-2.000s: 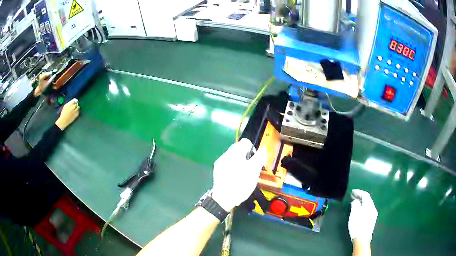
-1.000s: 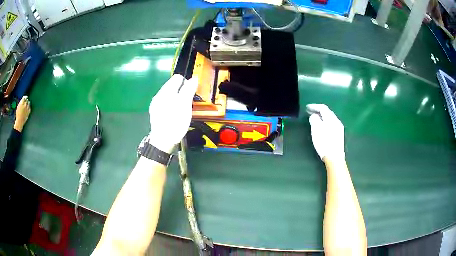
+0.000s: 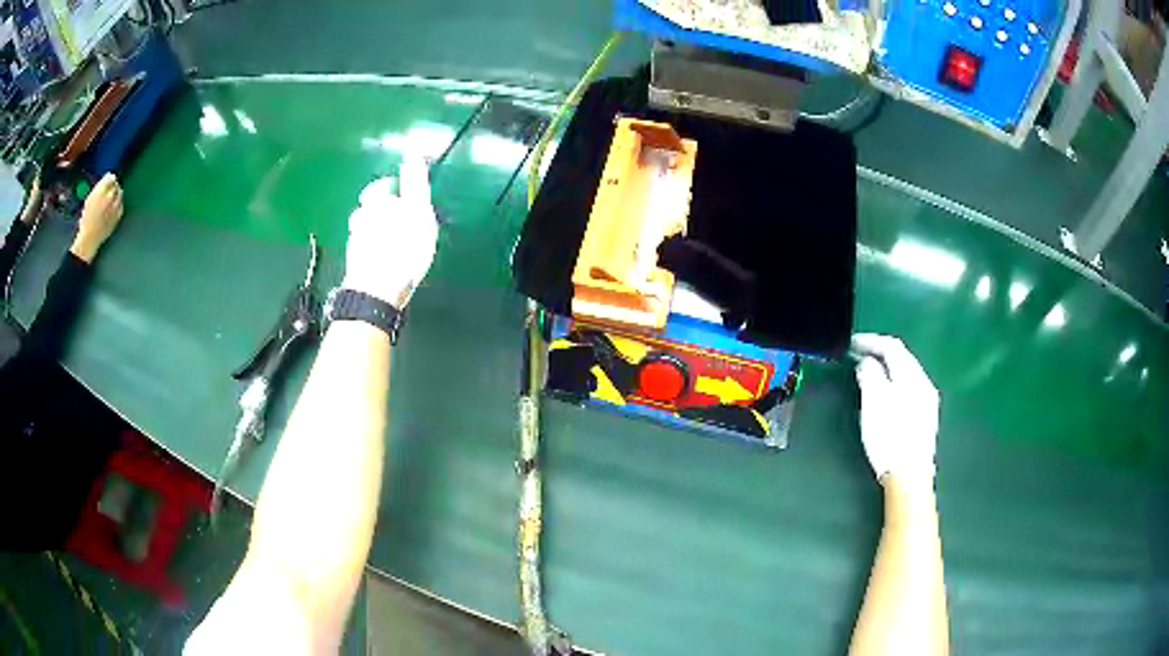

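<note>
My gloved left hand (image 3: 391,237) is left of the press, its fingertips on the near left edge of a thin dark phone middle frame (image 3: 464,130), seen faintly against the green bench. The orange fixture (image 3: 603,224) on the press bed shows a bright recess with no frame visible in it. The silver press head (image 3: 724,87) is behind and above it. A black cloth (image 3: 795,231) covers the bed, and a black bar (image 3: 705,276) points at the fixture. My gloved right hand (image 3: 900,404) is loosely curled at the bed's front right corner, with nothing visible in it.
The red push button (image 3: 662,381) is on the press front. A wrapped hose (image 3: 530,500) runs to the bench edge. An air blow gun (image 3: 276,352) lies left. The blue control box (image 3: 981,58) is above right. Another person's hand (image 3: 99,215) is far left.
My left hand has moved left from beside the fixture with the frame, uncovering the fixture's left side. My right hand stays near the bed's right side. The camera view has also shifted.
</note>
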